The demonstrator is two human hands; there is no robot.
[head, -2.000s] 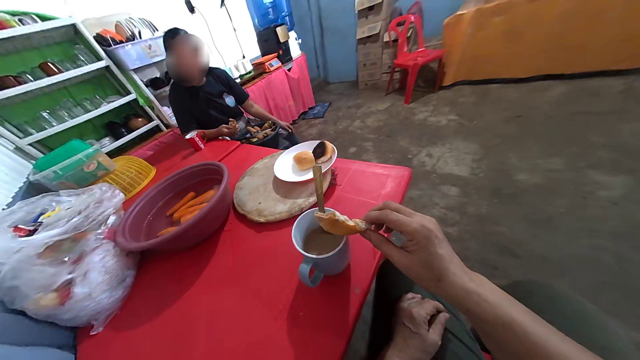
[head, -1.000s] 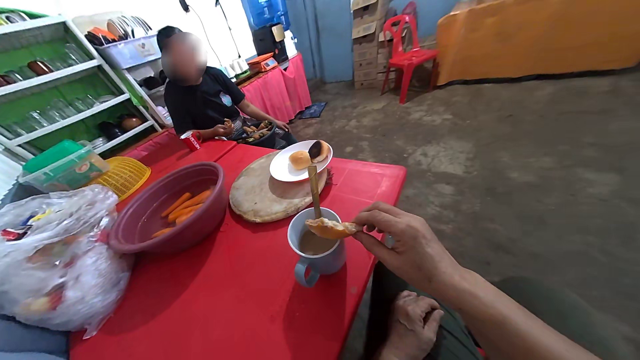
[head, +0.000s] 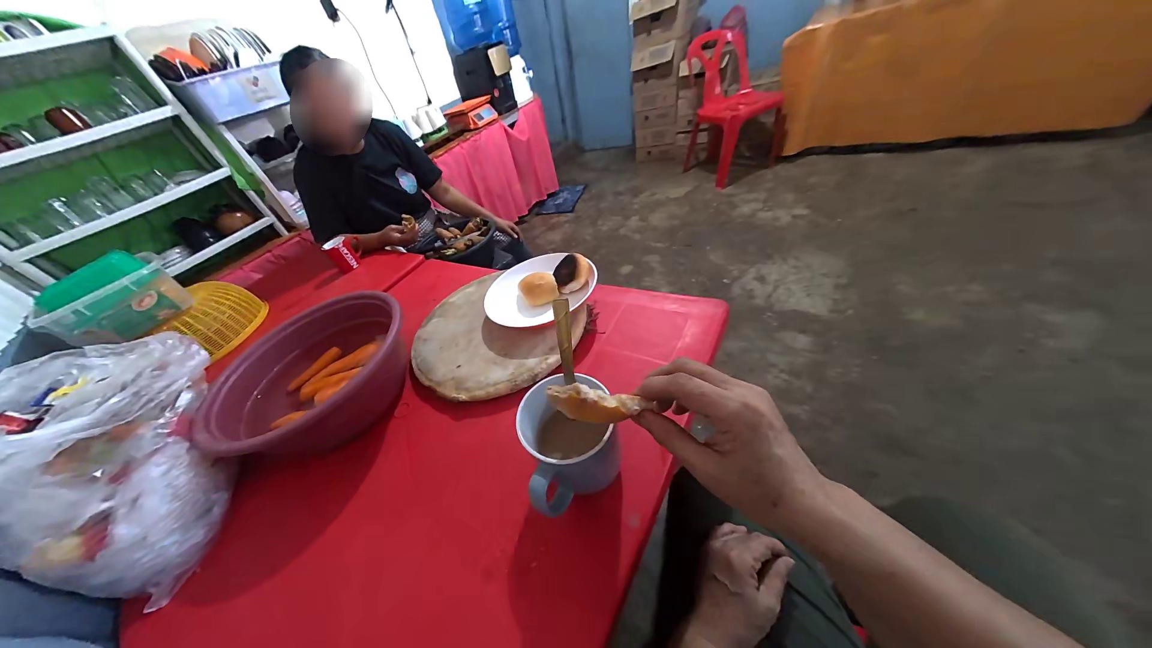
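Note:
My right hand (head: 733,432) pinches a torn piece of bread (head: 594,404) between thumb and fingers, over the rim of a grey-blue mug (head: 589,463). The mug holds a milky brown drink, and a flat stirring stick (head: 564,342) stands up in it. My left hand (head: 740,580) rests on my lap below the table edge, fingers curled; whether anything is under them is hidden. Beyond the mug, a white plate (head: 508,310) with bread rolls, one of them dark on top, sits on a round wooden board (head: 463,360).
On the red table (head: 387,549) are a maroon basin (head: 360,427) of carrots, a plastic bag (head: 108,486) of goods, a yellow basket (head: 225,315) and a red cup (head: 341,254). Across it sits a person (head: 355,180) holding food. A red chair (head: 733,103) stands farther back.

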